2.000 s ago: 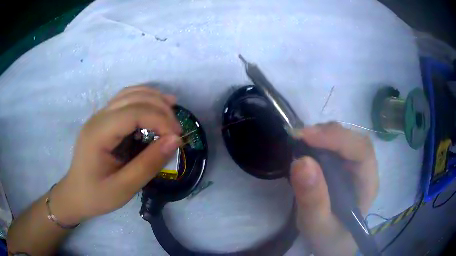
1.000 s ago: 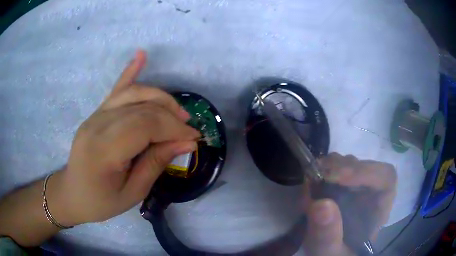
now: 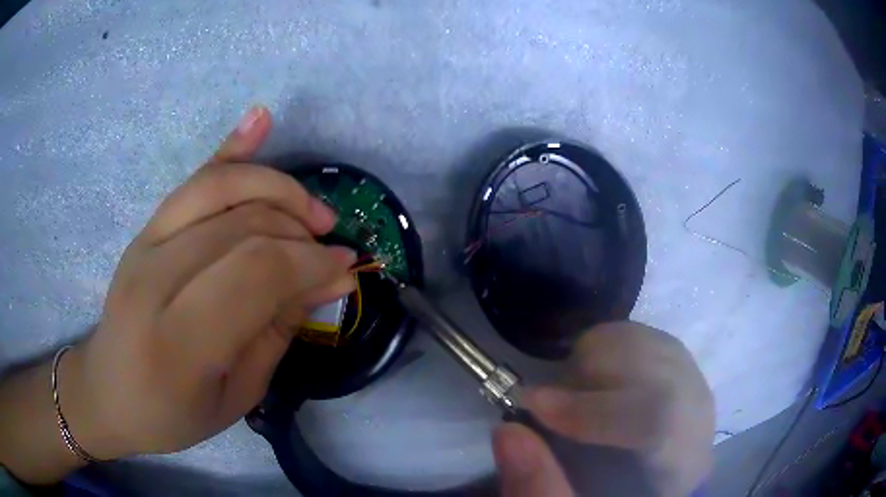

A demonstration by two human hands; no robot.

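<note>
My left hand [image 3: 223, 291] pinches thin lead wires [image 3: 367, 265] between thumb and forefinger over the left ear cup [image 3: 389, 335]. The green circuit board [image 3: 374, 218] shows beside my fingertips, and the silver battery [image 3: 328, 315] with yellow edge is partly hidden below them. My right hand [image 3: 622, 408], slightly blurred, holds the soldering iron [image 3: 457, 342], its tip at the wire ends on the board's lower edge. Whether the tip touches cannot be told. The other ear cup [image 3: 554, 262] lies open at right, with a thin wire across its hollow.
The headband [image 3: 301, 461] curves below the cups, partly cut off. A green solder spool [image 3: 816, 248] stands at right, with a thin solder strand [image 3: 714, 236] beside it. A blue tray [image 3: 855, 359] with a yellow item is at the far right. Cords hang at lower right.
The iron's tip has moved from over the right ear cup left and down to the board's edge. My left fingers remain pinched over the left cup. The view has shifted slightly.
</note>
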